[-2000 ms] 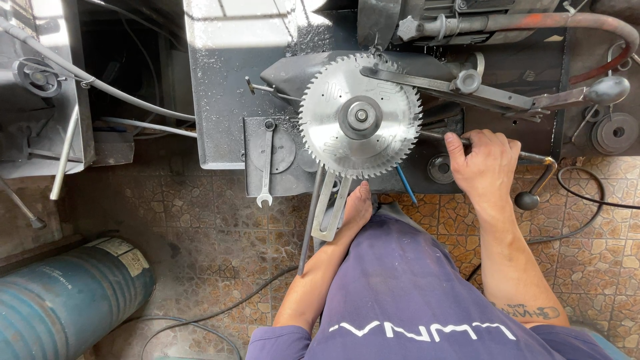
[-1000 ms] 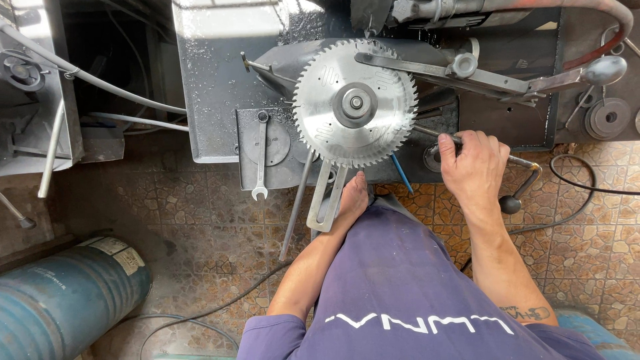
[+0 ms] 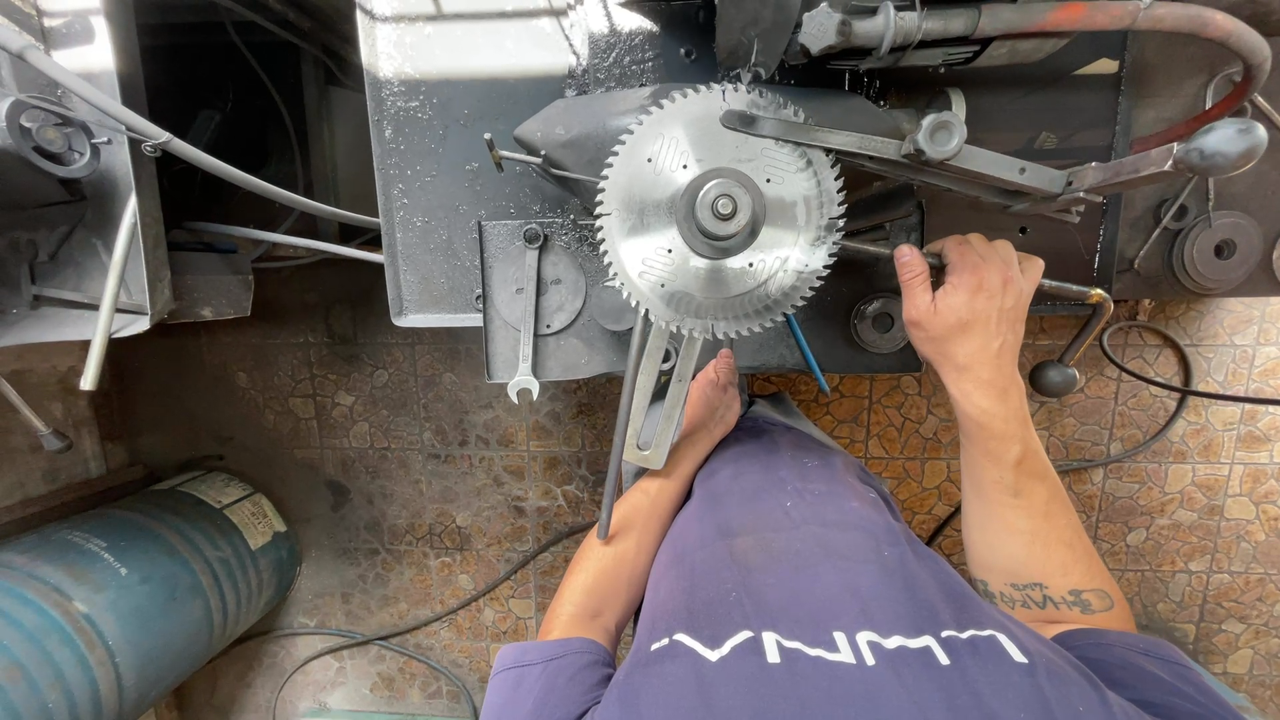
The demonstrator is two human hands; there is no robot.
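Note:
A toothed circular saw blade (image 3: 660, 215) is mounted flat on a hub (image 3: 722, 206) at the middle of a grinding machine. My right hand (image 3: 968, 300) is closed around a metal crank rod (image 3: 1070, 290) right of the blade; the rod bends down to a dark ball knob (image 3: 1054, 379). My left hand (image 3: 712, 395) lies below the blade, beside a slotted metal bar (image 3: 660, 405); its fingertips are hidden under the machine's edge, so its grip does not show. A metal lever with a clamp knob (image 3: 936, 136) reaches over the blade's upper right.
An open-end wrench (image 3: 528, 315) lies on the machine plate (image 3: 495, 355), left of the blade. A grey ring (image 3: 880, 322) and a blue rod (image 3: 808, 355) are at the front edge. A blue drum (image 3: 140, 590) lies lower left. Cables (image 3: 500, 575) run over the tiled floor.

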